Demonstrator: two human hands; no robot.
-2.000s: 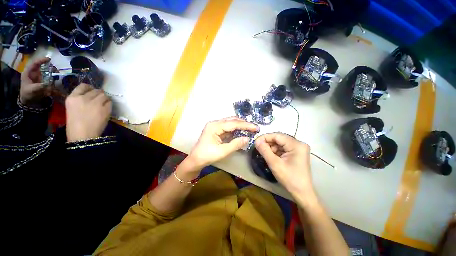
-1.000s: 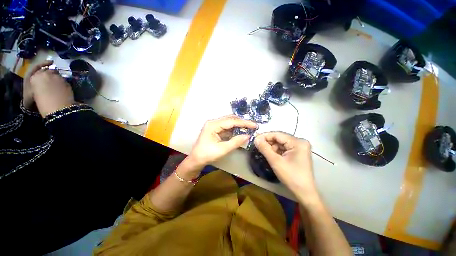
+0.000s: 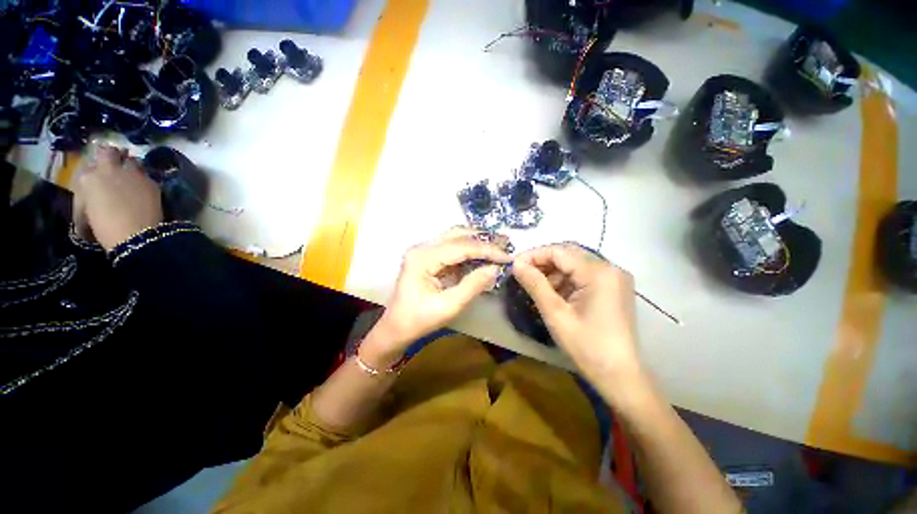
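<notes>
My left hand (image 3: 442, 286) pinches a small camera board (image 3: 495, 271) between thumb and fingers. My right hand (image 3: 578, 301) has its thumb and forefinger closed together at the board's edge, fingertips nearly touching my left. What is between them is too small to tell, likely a wire end. A black camera housing (image 3: 525, 313) sits on the table below and between my hands, partly hidden by them. A thin wire runs out past my right hand. Several loose camera boards with black lenses (image 3: 519, 196) lie just beyond my hands.
Several fitted units (image 3: 732, 125) stand at the right. Housings with wires (image 3: 573, 40) are at the top. Orange tape strips (image 3: 367, 141) cross the white table. At left, another person's hand (image 3: 119, 196) is beside a housing (image 3: 173, 183), near a dark heap of wired housings (image 3: 111, 75).
The view has shifted a little. My hands keep nearly the same pinching pose at the board. The other person's two hands were apart at first; now one covers the other.
</notes>
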